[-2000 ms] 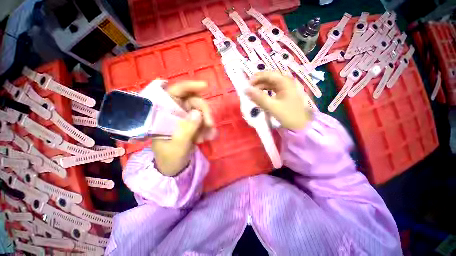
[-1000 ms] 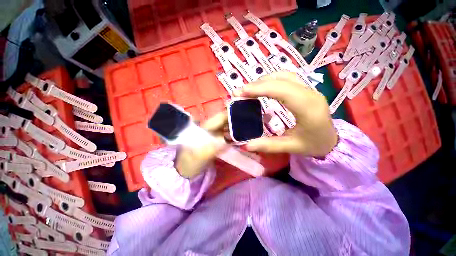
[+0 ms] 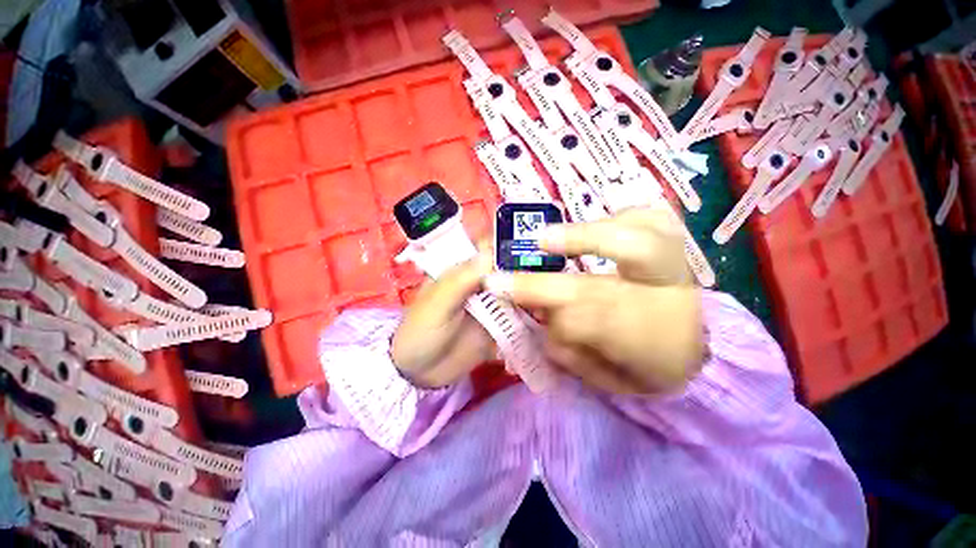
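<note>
One smartwatch (image 3: 426, 211) with a pale pink strap is in my left hand (image 3: 441, 326); its screen is lit with a code and a green button. A second smartwatch (image 3: 522, 242) is upright to its right, screen lit with a white QR code and green button. My right hand (image 3: 621, 305) is at this watch's right side, one finger over the screen edge and others below it. A holed pink strap (image 3: 512, 337) hangs down between the hands. The fingers of my right hand are slightly blurred.
A red tray (image 3: 310, 161) lies beneath, with face-down watches (image 3: 551, 80) on its right part. More watches lie on trays at the left (image 3: 107, 310) and right (image 3: 776, 161). A small clear bottle (image 3: 674, 77) stands beyond. A white and dark instrument (image 3: 187, 64) is upper left.
Both screens, dark before, are now lit. The left-hand watch has moved right from its earlier place and is held more upright. My right hand has shifted down, its fingers now over the second watch's edge.
</note>
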